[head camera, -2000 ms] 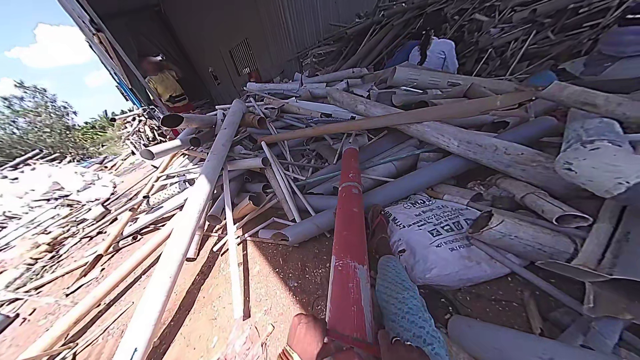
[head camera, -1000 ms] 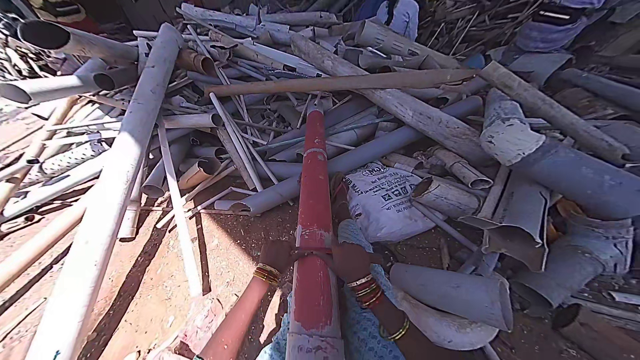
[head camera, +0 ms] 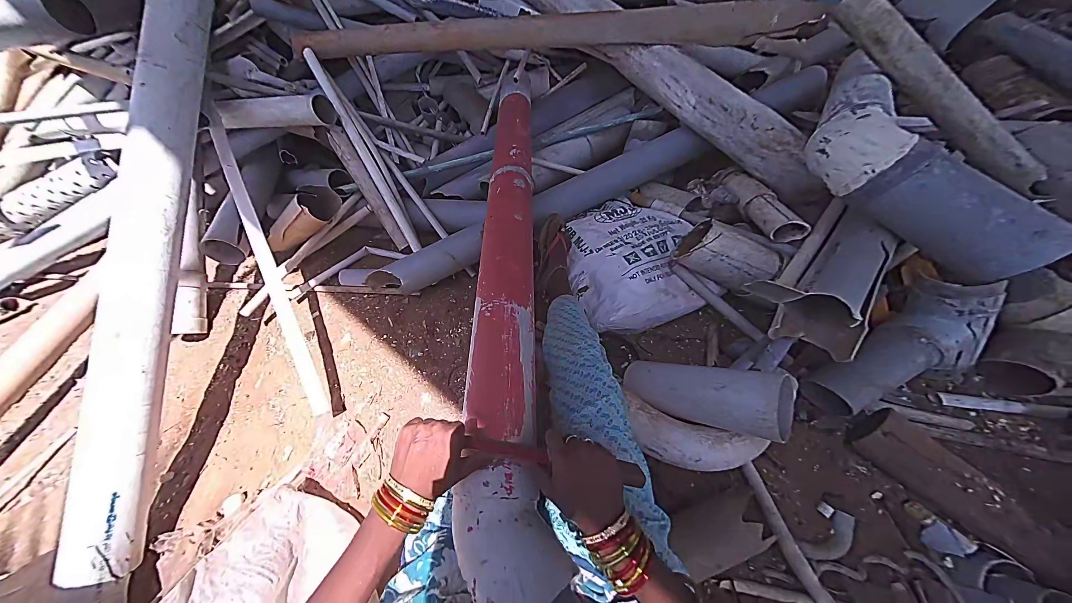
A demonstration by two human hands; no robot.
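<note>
A long pipe [head camera: 505,251], red over most of its length and bare grey near me, points away from me between my legs. Across it, at the edge of the red, lies a narrow reddish blade or scraper [head camera: 506,450], its ends in my two fists. My left hand [head camera: 429,456], with bangles at the wrist, is closed on the left end. On the right end my right hand [head camera: 586,479] is closed, also with bangles; a dark handle-like end sticks out beyond it. Patterned blue cloth [head camera: 586,360] covers my leg beside the pipe.
Heaped grey pipes [head camera: 670,151] lie ahead and to the right. A white printed sack [head camera: 624,268] sits right of the red pipe. A long pale pipe [head camera: 138,293] slants along the left. Cut pipe pieces [head camera: 712,398] lie near my right leg, and pale sheeting [head camera: 268,544] at lower left.
The view has tilted down a lot. Both hands, at the bottom edge two seconds ago, now show fully with the tool across the pipe. More bare grey shows at the pipe's near end.
</note>
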